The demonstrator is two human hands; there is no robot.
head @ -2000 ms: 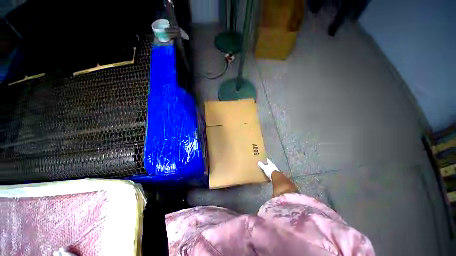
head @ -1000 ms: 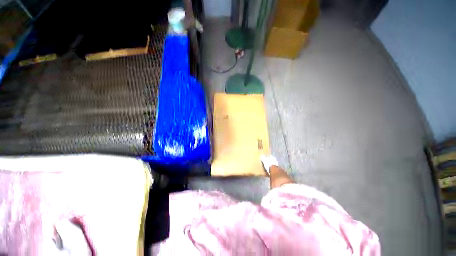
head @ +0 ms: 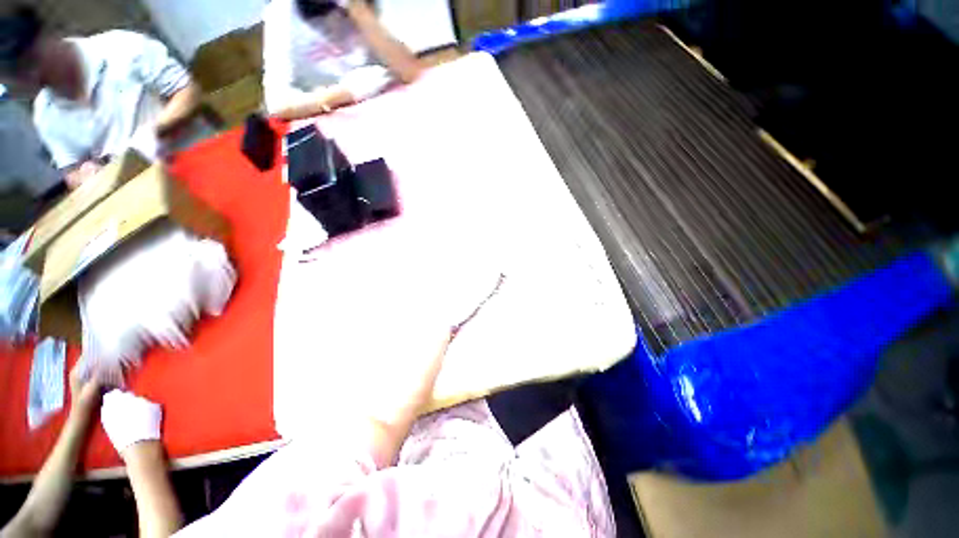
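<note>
My left hand lies over the pale padding, at the end of my bare forearm. Its glove is lost in the glare, with only a thin dark line along one edge, so its fingers and any held thing cannot be made out. My right hand is not in view. A stack of black housings stands at the padding's far left part. A tan cardboard sheet shows low at the right, partly behind the blue wrap.
The mesh conveyor runs along the padding's right side, with a blue-wrapped end. A red table at left bears an open carton and a fluffy white bundle. A neighbour's gloved hand is beside it. Two people are beyond.
The view has swung left from the floor to the padding and red table. My right hand, earlier at the cardboard's edge, is out of view. The cardboard now shows only at lower right.
</note>
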